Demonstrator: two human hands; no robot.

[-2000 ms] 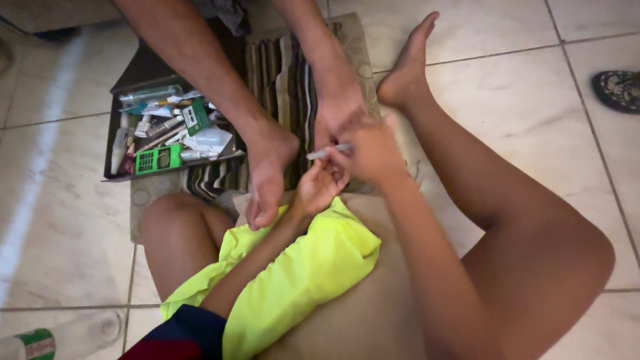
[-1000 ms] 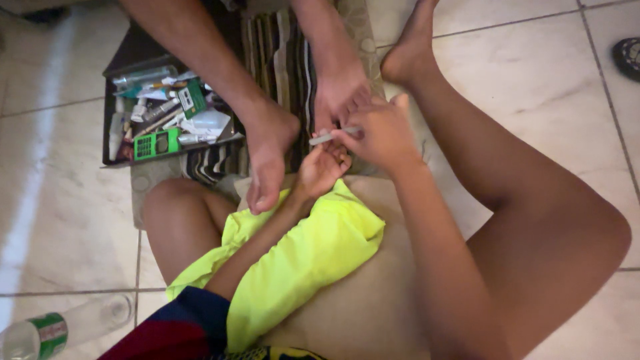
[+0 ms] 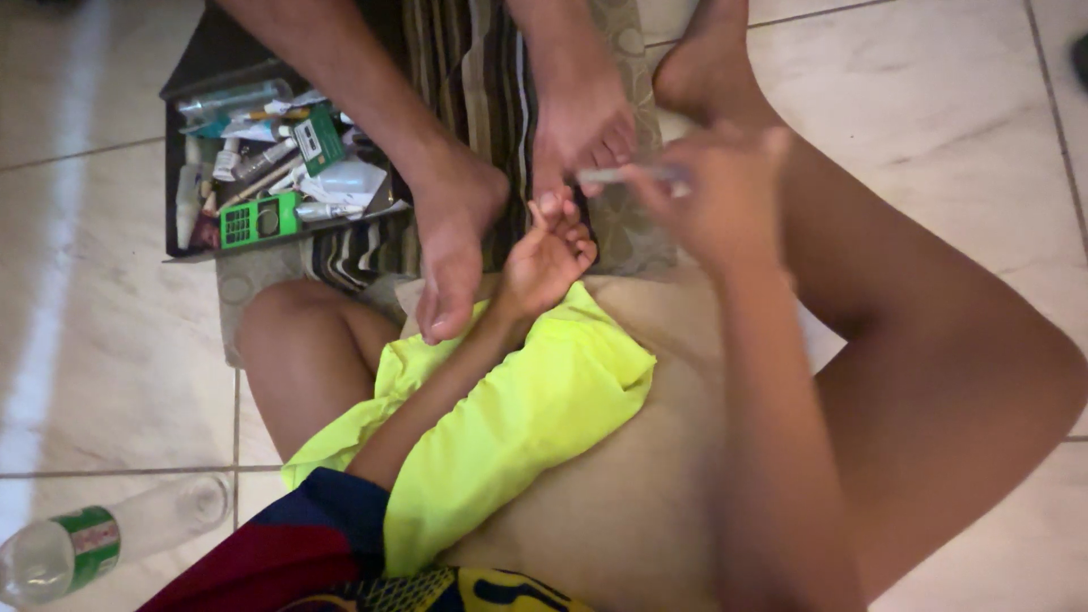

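Observation:
My left hand [image 3: 548, 259] is palm up with bent fingers, its fingertips at the big toe of another person's foot [image 3: 582, 110]. A small slim tool [image 3: 625, 174], pale and blurred, is gripped in my right hand [image 3: 718, 191], just right of that toe. Whether it is a nail file cannot be told. The person's other foot [image 3: 450, 246] rests left of my left hand, toes toward me. A neon yellow cloth [image 3: 518, 425] lies under and beside my left forearm, over a beige cushion or cloth [image 3: 629, 476] on my lap.
A dark open box [image 3: 172, 183] at the upper left holds tubes, bottles, sticks and a green phone-shaped case [image 3: 259, 219]. Under the feet lie a striped cloth [image 3: 497, 76] and a patterned mat [image 3: 633, 225]. A plastic bottle [image 3: 93, 544] lies on the tiles at lower left.
My right hand with the slim tool has moved right, away from my left hand's fingers. My left hand stays by the big toe.

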